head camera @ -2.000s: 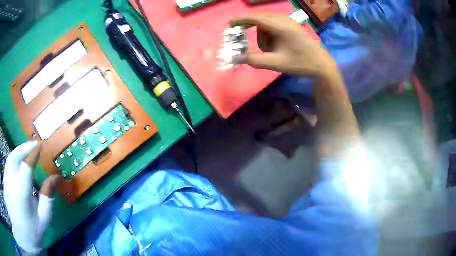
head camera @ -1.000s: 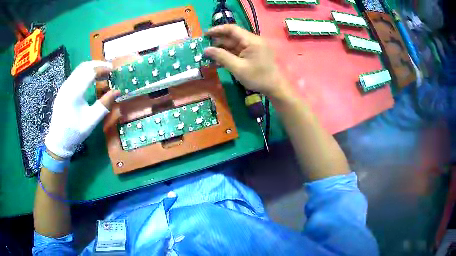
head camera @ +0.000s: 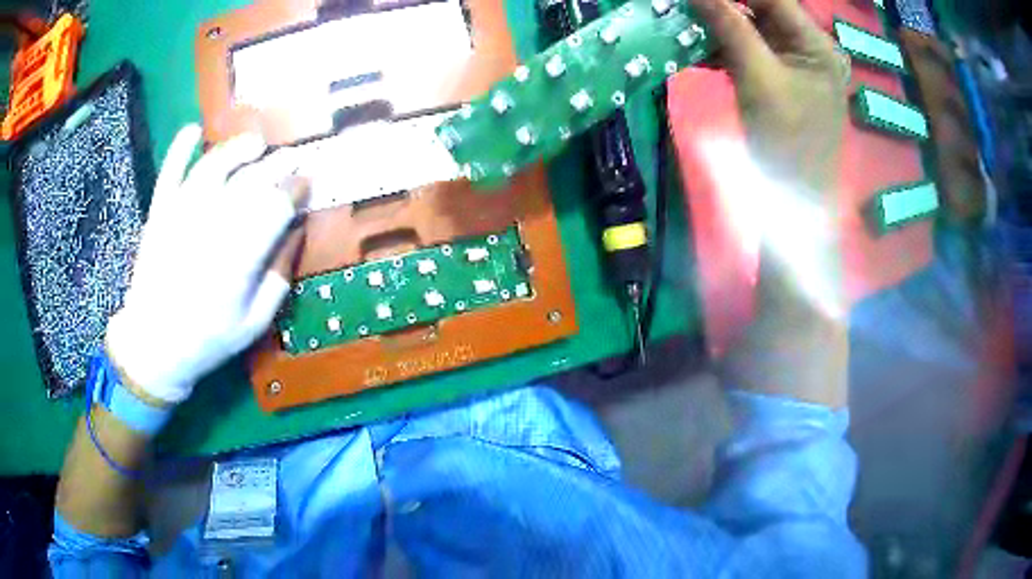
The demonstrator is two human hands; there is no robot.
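Note:
My right hand (head camera: 781,68) holds a green circuit board (head camera: 572,96) by its right end, tilted above the orange-brown fixture (head camera: 424,368). The board's left end is over the middle slot. A white insert (head camera: 379,170) lies in the middle slot and another in the top slot. A second circuit board sits in the bottom slot (head camera: 407,288). My gloved left hand (head camera: 209,266) is at the fixture's left edge, its fingertips at the left end of the middle insert; whether it grips the insert is unclear.
A black-rimmed screw tray (head camera: 85,226) lies at the left, below an orange holder (head camera: 43,79). The electric screwdriver (head camera: 620,192) lies right of the fixture, partly under the held board. A red mat (head camera: 860,215) at the right bears several board units (head camera: 908,205).
The board held in both hands over the fixture is now in my right hand alone, moved up and right. My left hand has let go of it. The middle insert is uncovered.

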